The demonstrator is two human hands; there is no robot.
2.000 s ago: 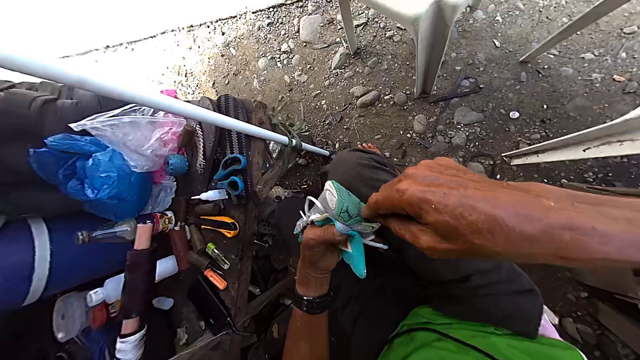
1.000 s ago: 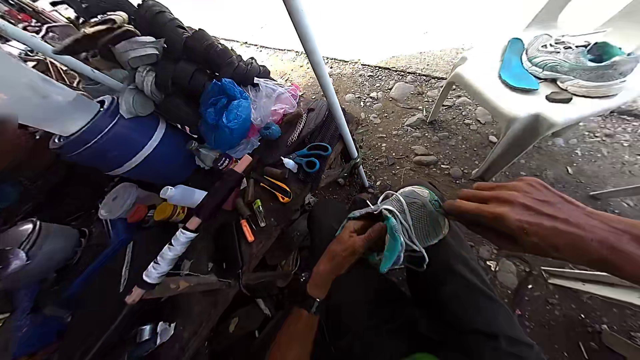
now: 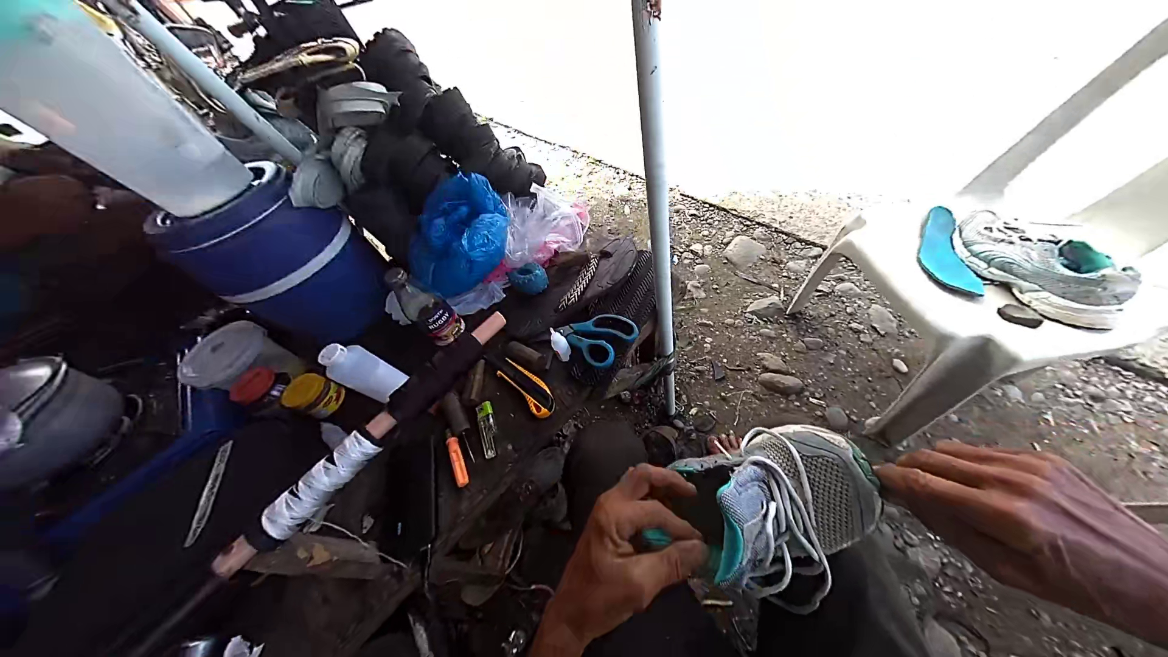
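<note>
A grey mesh running shoe (image 3: 817, 488) with teal lining and loose pale laces lies over the person's dark-clothed leg, its toe pointing right. My left hand (image 3: 630, 538) grips the shoe at its heel opening, thumb and fingers around the teal collar. Against the toe rest the fingertips of my right hand (image 3: 967, 506); whether they pinch the sole edge cannot be told. A second grey shoe (image 3: 1049, 265) sits on a white plastic chair (image 3: 912, 301), with a teal insole (image 3: 947, 254) beside it.
Blue-handled scissors (image 3: 607, 339), a yellow-black utility knife (image 3: 527, 388), an orange-handled tool (image 3: 457, 461), a white bottle (image 3: 365, 370) and a glass bottle (image 3: 429, 310) lie at left. A metal pole (image 3: 653, 201) stands ahead. Behind are a blue drum (image 3: 292, 265) and plastic bags (image 3: 461, 233).
The view has swung, bringing the chair seat into sight. Two seconds ago my right hand was over the shoe near my left; now it is at the toe, with the shoe's toe turned right.
</note>
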